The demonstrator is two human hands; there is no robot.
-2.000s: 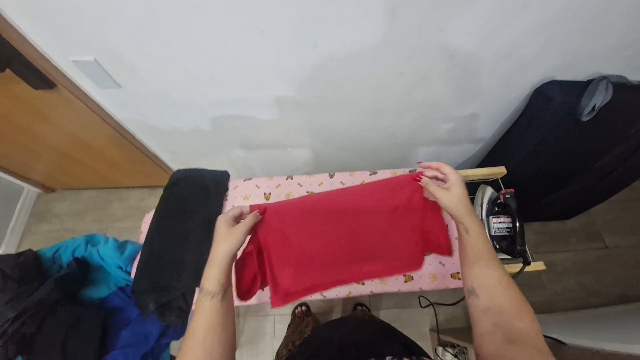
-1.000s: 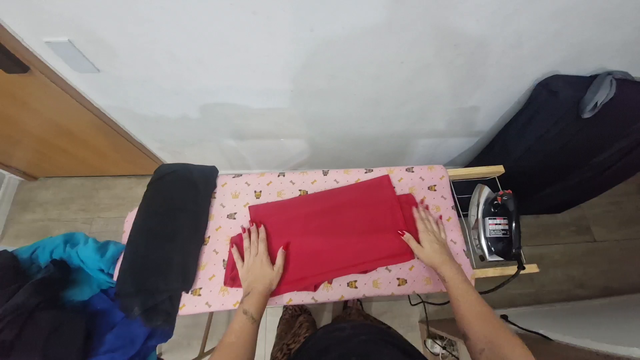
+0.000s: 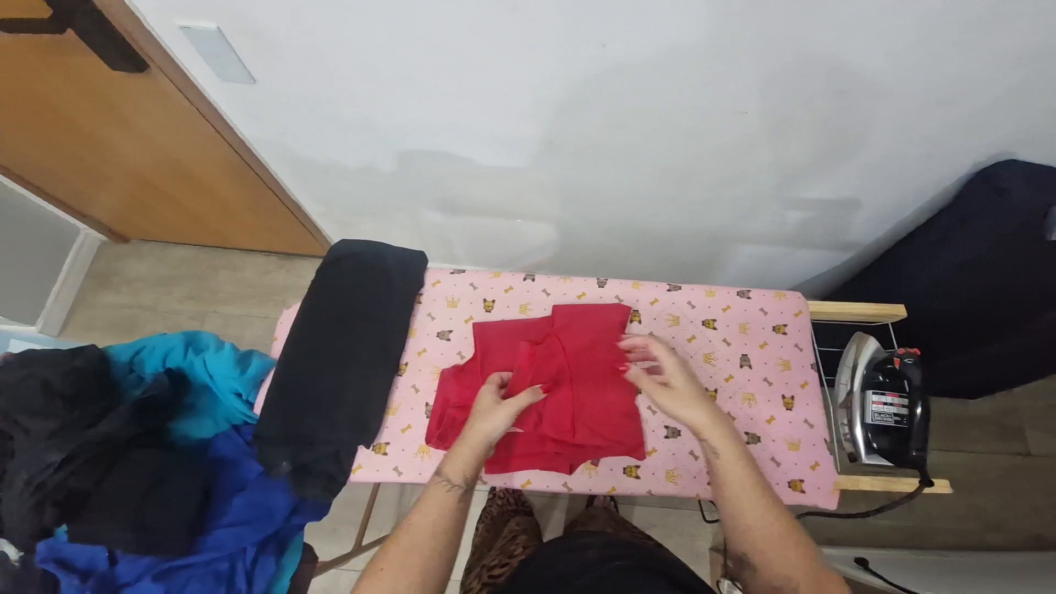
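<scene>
A red garment [image 3: 598, 355], partly folded over on itself, lies on an ironing board with a pink patterned cover [image 3: 726, 396]. My left hand [image 3: 499, 404] pinches a folded flap of the red cloth between thumb and fingers. At the garment's right edge is my right hand [image 3: 664, 379], fingers apart and slightly blurred, holding nothing that I can see. A folded black garment [image 3: 351, 346] lies across the left end of the board, to the left of the red one.
A Black+Decker iron [image 3: 887, 404] rests on the wire rack at the board's right end, its cord [image 3: 866, 513] trailing below. Blue, teal and black clothes [image 3: 198, 487] are heaped at the left. A wall [image 3: 594, 148] runs behind the board, and a dark covered object [image 3: 965, 289] stands at right.
The red garment was spread wide and flat; its right part is now folded over toward the left, making it narrower. My left hand has taken hold of a flap. My right hand has lifted off the cloth.
</scene>
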